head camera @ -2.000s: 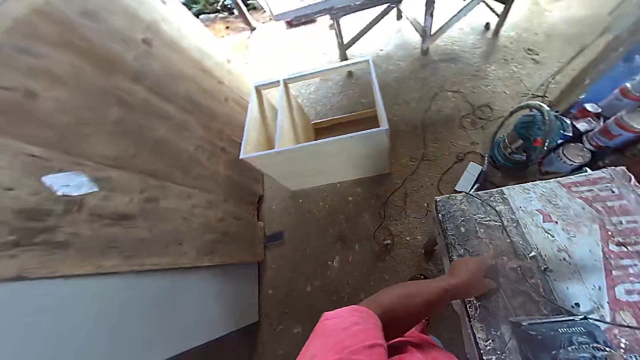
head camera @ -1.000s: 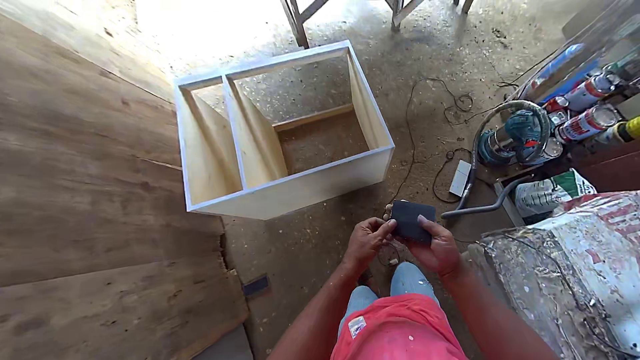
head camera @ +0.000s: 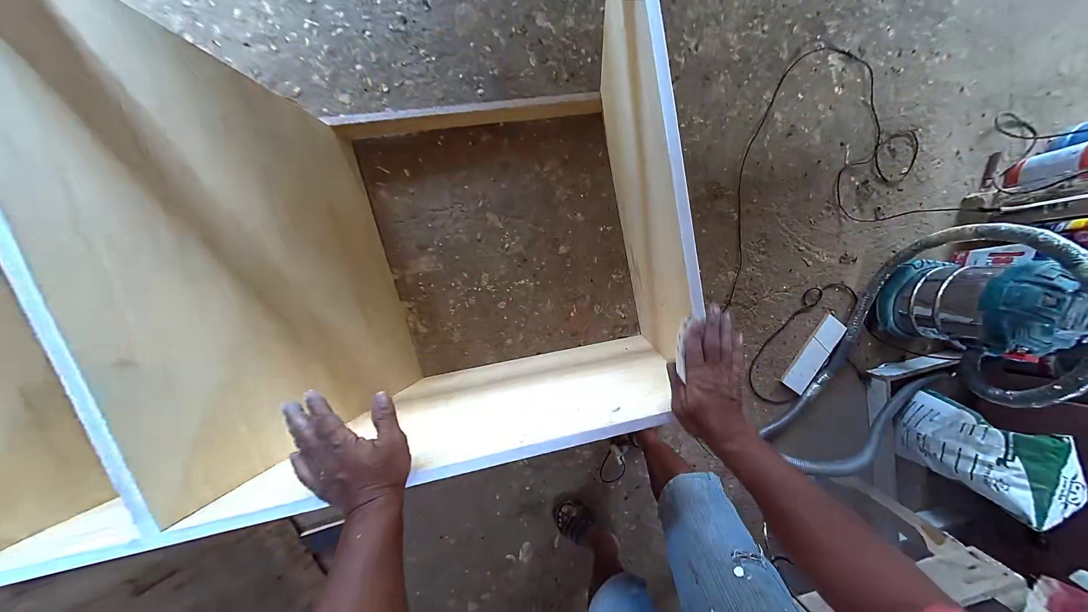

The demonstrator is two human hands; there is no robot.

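Note:
A plywood cabinet carcass with whitish edges lies open side up on the concrete floor, divided by an inner panel. My left hand is over its near side, fingers spread, holding nothing; whether it touches the wood is unclear. At the near right corner, my right hand lies flat along the edge of the right panel. Under that palm a flat pad shows only as a pale and dark sliver, mostly hidden by the fingers.
A teal and steel vacuum with a grey hose stands at the right, near a white power strip and a black cord. A green and white bag sits closer. My sandalled foot is below the cabinet.
A second ago both hands held a dark flat pad over my lap; now they are apart at the cabinet's near side. The view is much closer to the cabinet. Earlier, one hand reached onto the worktable.

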